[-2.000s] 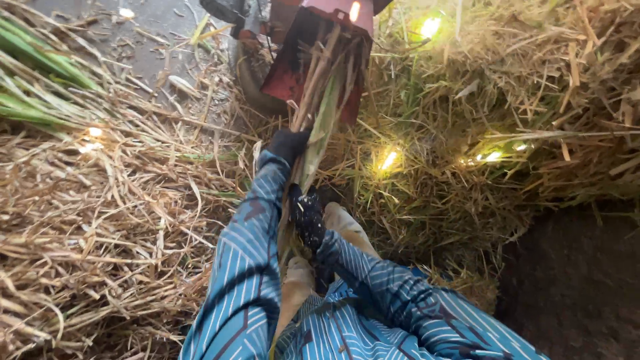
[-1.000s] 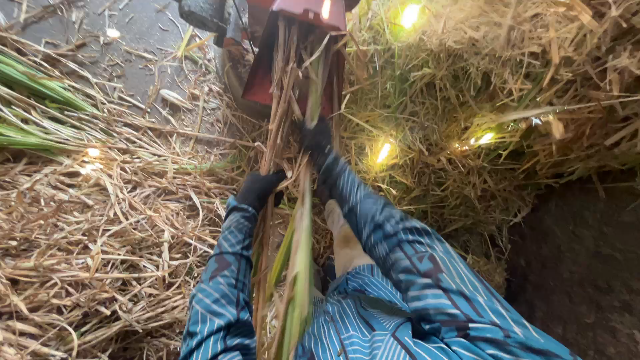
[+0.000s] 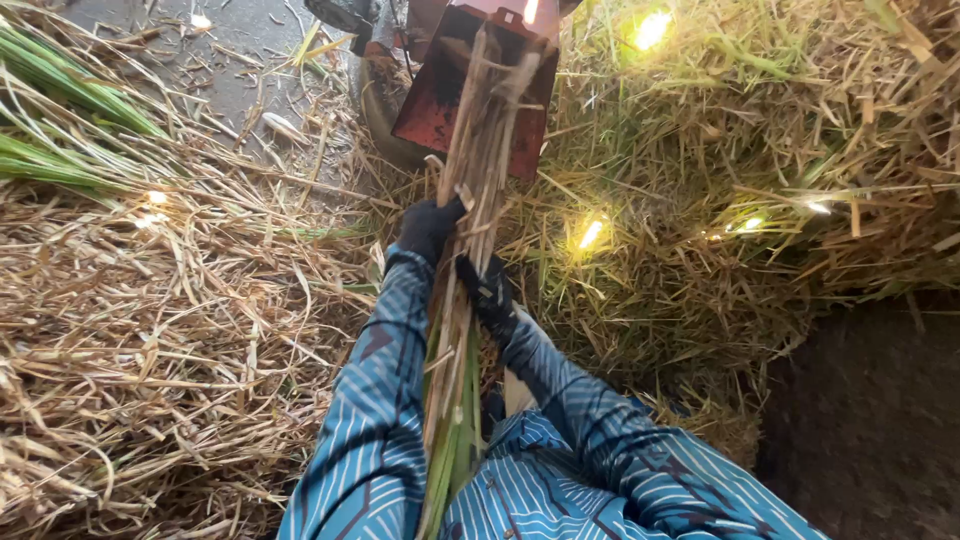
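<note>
A long bundle of dry and partly green stalks (image 3: 457, 330) runs from my lap up into the red metal feed chute (image 3: 427, 120) of a machine at the top centre. My left hand (image 3: 429, 229), in a dark glove, grips the bundle from its left side just below the chute's mouth. Lower down on the right side, my right hand (image 3: 489, 296), also in a dark glove, is closed around the stalks, its fingertips partly behind them. The upper ends of the stalks lie inside the chute and look blurred.
Loose dry stalks (image 3: 172, 345) are heaped on the left, with green stalks (image 3: 67, 97) at the upper left. Chopped straw (image 3: 712, 150) is piled high on the right, beside dark ground (image 3: 862, 420). A dark curved machine part (image 3: 375, 105) stands left of the chute.
My left hand has moved up the bundle towards the chute since one second ago. My right hand, then higher near the chute's mouth, is now lower than my left.
</note>
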